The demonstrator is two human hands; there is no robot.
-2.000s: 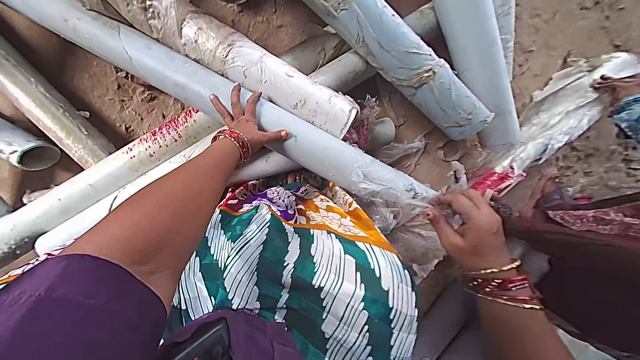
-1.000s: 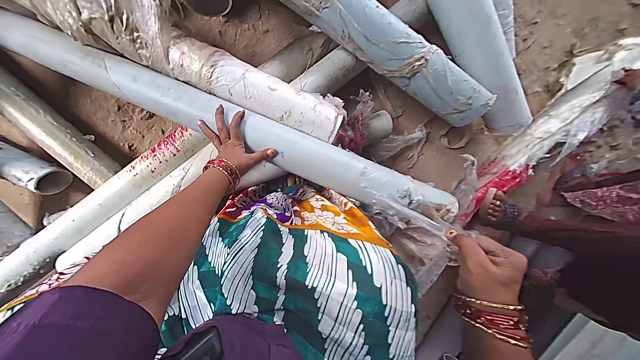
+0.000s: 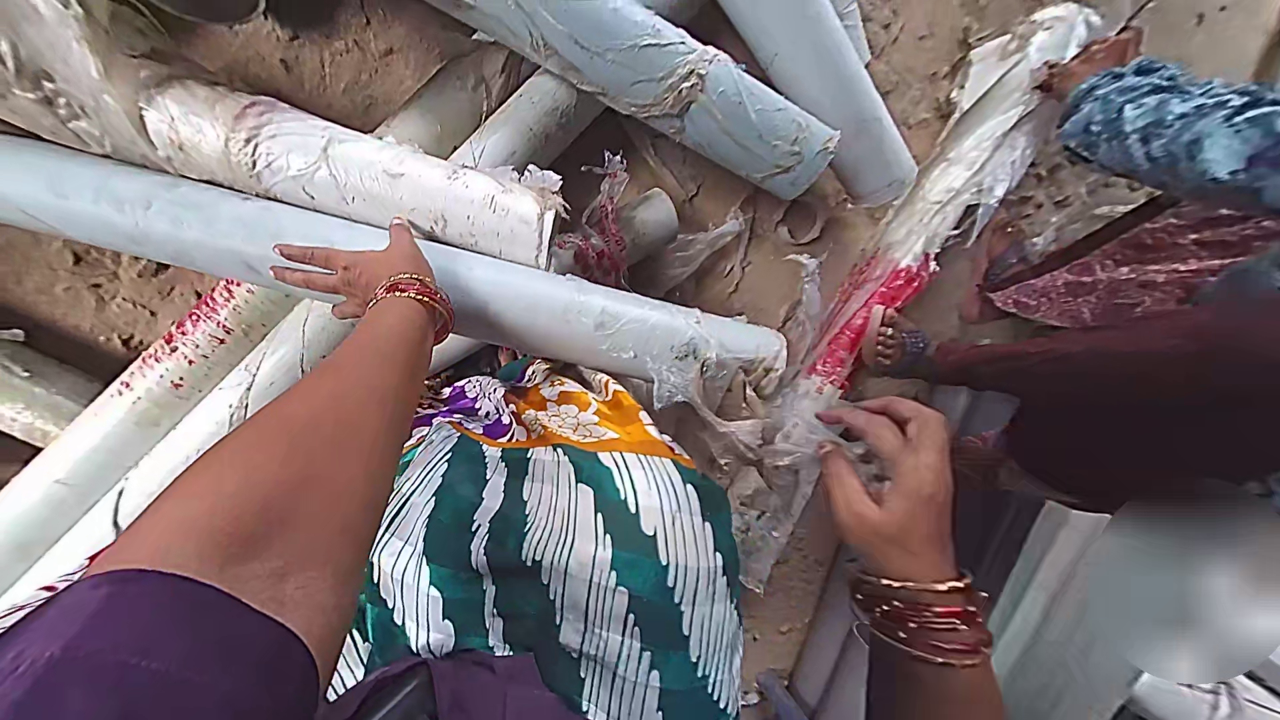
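A long pale grey plastic pipe (image 3: 560, 310) lies slantwise across the view, its near end at the centre right. My left hand (image 3: 350, 275) rests on it with fingers spread. Torn clear plastic film (image 3: 700, 400) clings around the pipe's end. Beside that end, my right hand (image 3: 890, 470) is raised with its fingers curled and thumb near the fingertips, touching loose film; whether the film is pinched cannot be told.
Film-covered pipes (image 3: 350, 170) and a blue-grey pipe (image 3: 650, 80) lie crosswise on dirt ground. A red-and-clear plastic wrapping (image 3: 870, 300) stretches at right, near another person's foot (image 3: 885, 340) and hand (image 3: 1090, 65). My patterned green cloth (image 3: 560, 540) covers my lap.
My right hand was pulling a strip of film away from the pipe's end a second ago; that taut strip no longer shows. My left hand remains on the pipe.
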